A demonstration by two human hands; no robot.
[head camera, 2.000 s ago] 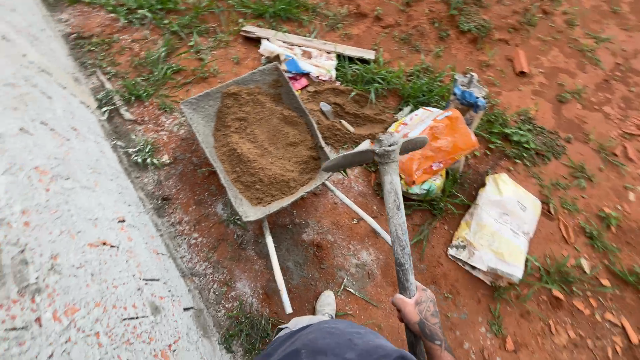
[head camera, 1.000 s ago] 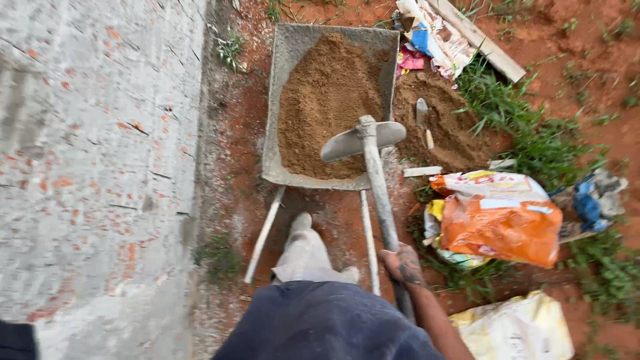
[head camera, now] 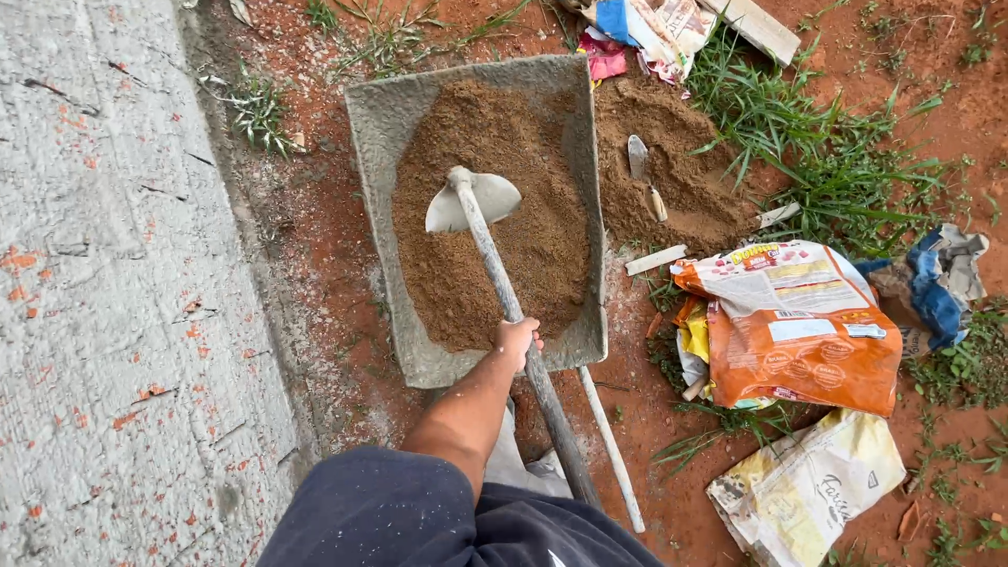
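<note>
My left hand (head camera: 517, 344) is closed around the middle of the wooden handle of a hoe (head camera: 504, 283). The hoe's pale metal blade (head camera: 494, 198) is over the brown sand (head camera: 500, 260) heaped in a wheelbarrow (head camera: 376, 169); whether it touches the sand cannot be told. The lower end of the handle passes beside my dark shirt, and my right hand is out of sight. On a smaller sand heap (head camera: 697, 185) right of the wheelbarrow lie a trowel's metal blade (head camera: 637, 157) and its light handle (head camera: 657, 204).
A rough plastered wall (head camera: 134, 299) runs along the left. An orange plastic bag (head camera: 803, 339), a pale bag (head camera: 811, 488) and crumpled blue packaging (head camera: 937, 291) lie on red soil at right. A wooden board (head camera: 760, 30) is at top right. One wheelbarrow handle (head camera: 610, 449) extends towards my legs.
Earlier my tattooed right hand held the hoe handle, with the blade nearer the wheelbarrow's lower right edge. Now my left hand grips it, and the blade is over the sand.
</note>
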